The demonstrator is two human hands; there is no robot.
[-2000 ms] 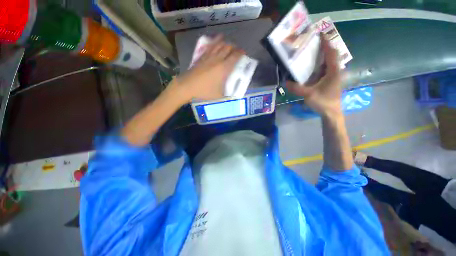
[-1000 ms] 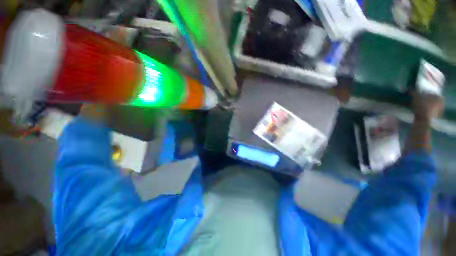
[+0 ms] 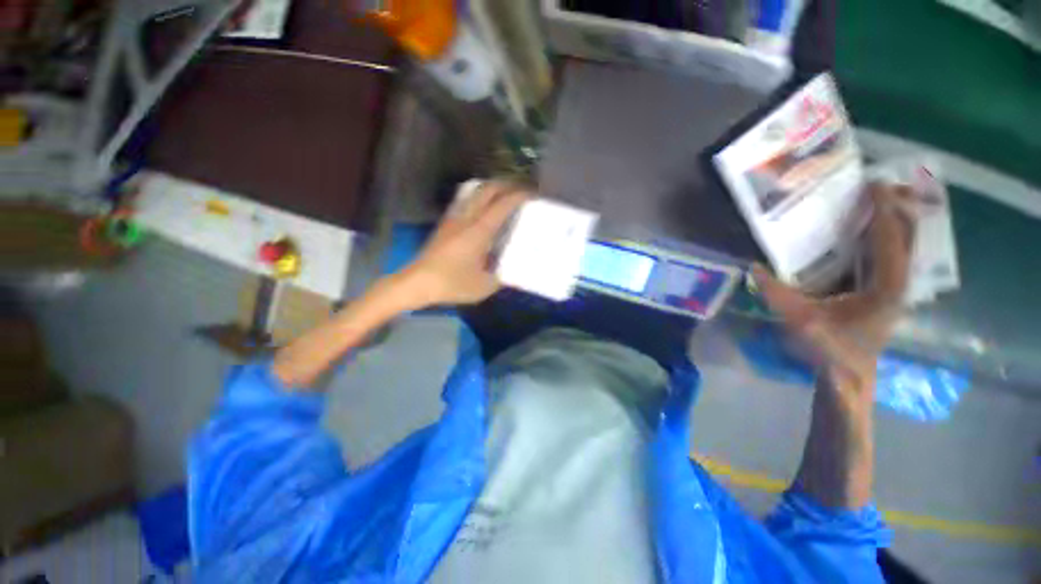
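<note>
My left hand holds a white product box over the front left corner of the bench scale, beside its lit display. The scale's grey plate has no box lying on it. My right hand holds another product box, tilted, its printed face up, at the plate's right edge. A further white box shows behind my right fingers; whether I hold it too I cannot tell. The picture is somewhat blurred.
A white-edged bin stands behind the scale. The green conveyor runs at the right. The brown conveyor is at the left, with a red emergency stop button on its white frame. The signal tower leans into view near the scale's back left.
The box seen on the plate a second ago is off it. My left hand has come from the far left to the scale with a box. My right hand has come back from the green conveyor.
</note>
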